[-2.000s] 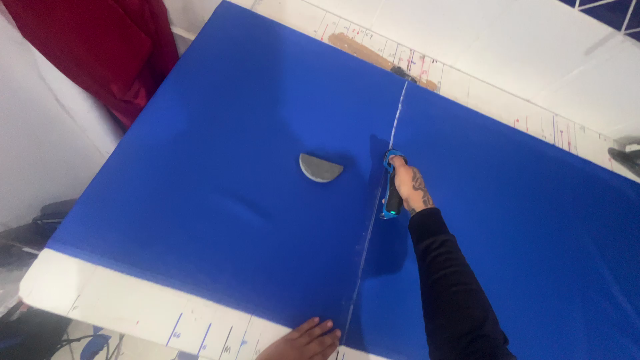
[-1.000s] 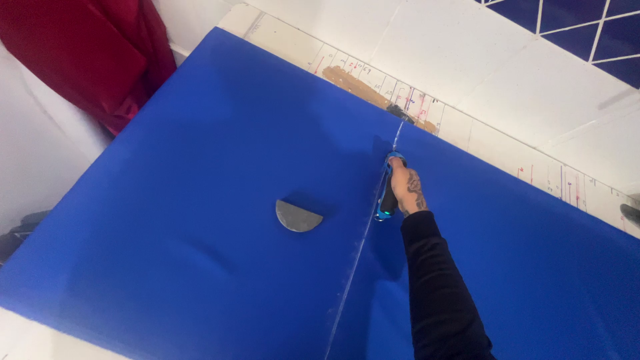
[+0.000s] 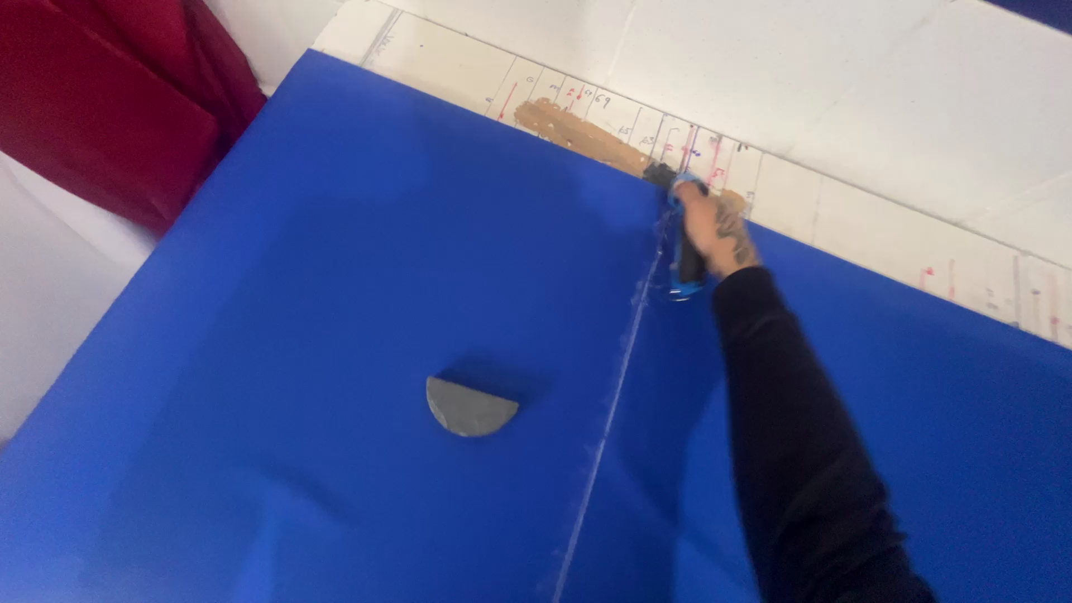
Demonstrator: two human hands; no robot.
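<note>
Blue fabric (image 3: 360, 293) is spread over a white table, with a whitish line (image 3: 615, 394) running across it toward the far edge. My right hand (image 3: 716, 226), its wrist tattooed and its sleeve dark, is closed around a blue and black hand tool (image 3: 688, 260) at the far end of that line. Blur hides the tool's exact kind. A grey half-round weight (image 3: 471, 409) lies on the fabric left of the line. My left hand is outside the view.
Beyond the fabric runs the table's white far edge (image 3: 879, 230), with pen marks and a brown tape-like patch (image 3: 578, 134). A white wall (image 3: 804, 84) rises behind it. Dark red cloth (image 3: 109, 100) hangs at the upper left.
My right hand and the tool have moved up along the line to the fabric's far edge. My left hand, on the near edge two seconds ago, has left the view.
</note>
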